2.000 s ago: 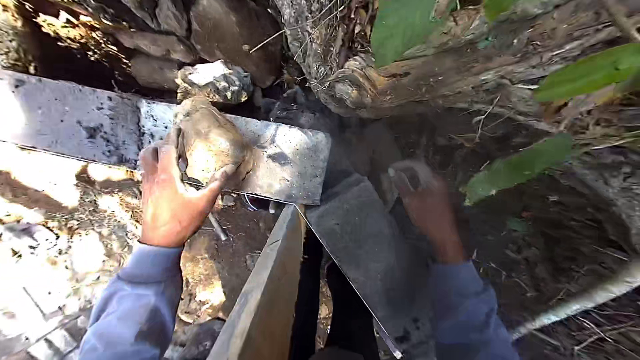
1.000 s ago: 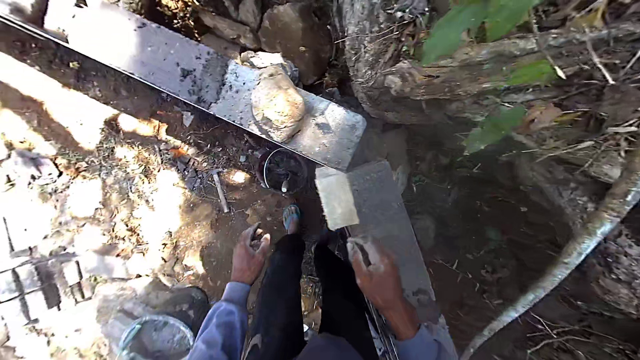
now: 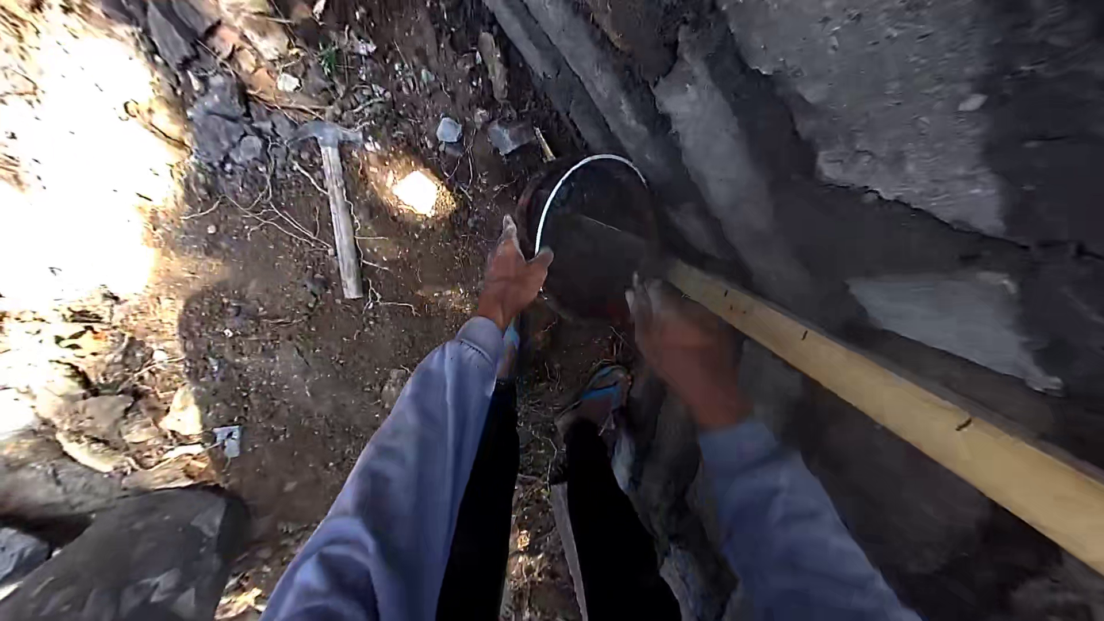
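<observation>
A dark round bucket (image 3: 595,250) with a pale wire handle (image 3: 561,185) stands on the soil between my hands. My left hand (image 3: 511,274) is at its left rim, beside the lower end of the handle, thumb and fingers apart; whether it grips the rim cannot be told. Blurred, my right hand (image 3: 686,345) is at the bucket's lower right, near the end of a long wooden board (image 3: 862,379); its fingertips lie in shadow and their contact is unclear. The bucket's contents are too dark to make out.
A claw hammer (image 3: 339,207) with a wooden handle lies on the soil at left. Large rocks form a wall (image 3: 888,112) on the right. A big dark stone (image 3: 129,552) sits at lower left. My sandalled foot (image 3: 599,392) is just below the bucket.
The view has swung down toward the ground. Both hands have come to the bucket, which stood beyond them a second ago. My left hand has left the rounded stone it touched two seconds ago.
</observation>
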